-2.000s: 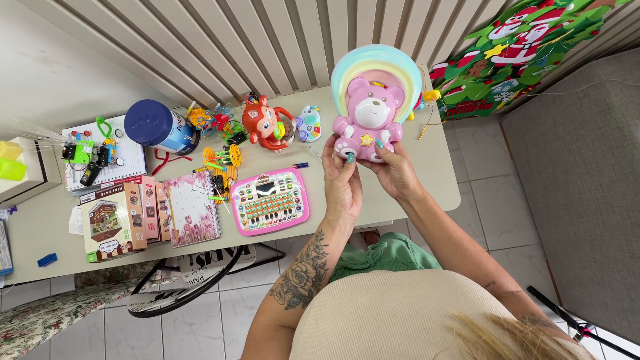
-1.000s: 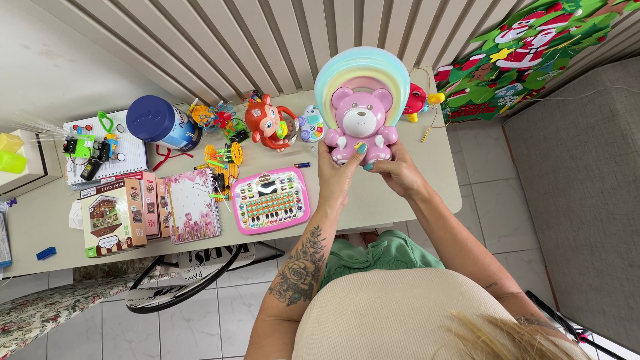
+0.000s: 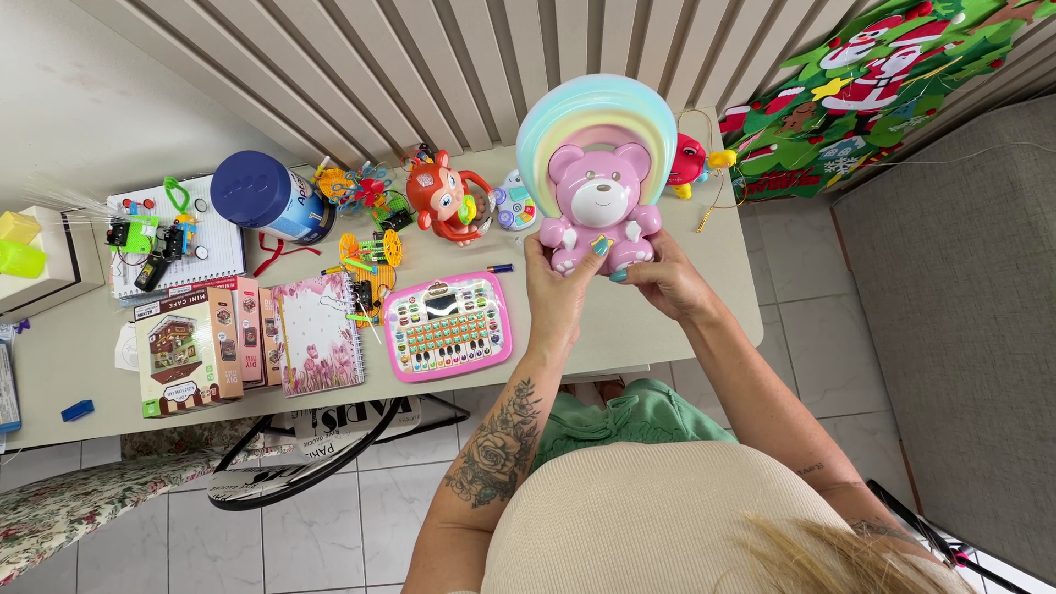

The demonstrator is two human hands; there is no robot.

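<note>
A pink plastic toy bear under a pastel rainbow arch is held upright, facing me, above the right part of the table. My left hand grips its lower left side, with the thumb on the star at the belly. My right hand holds its lower right side, thumb near a foot. The fingers behind the toy are hidden. To its left lie a pink toy tablet, a small white-and-blue toy and a red toy monkey. Partly behind the arch, at right, is a red toy.
Further left on the table are a floral notebook, craft kit boxes, a blue-lidded can, small motor models and a spiral notebook. A slatted wall stands behind. A chair sits at the front edge, a grey sofa at right.
Both hands have shifted the bear slightly left and back up since two seconds ago, uncovering more of the red toy at right. My grip stays on its lower part.
</note>
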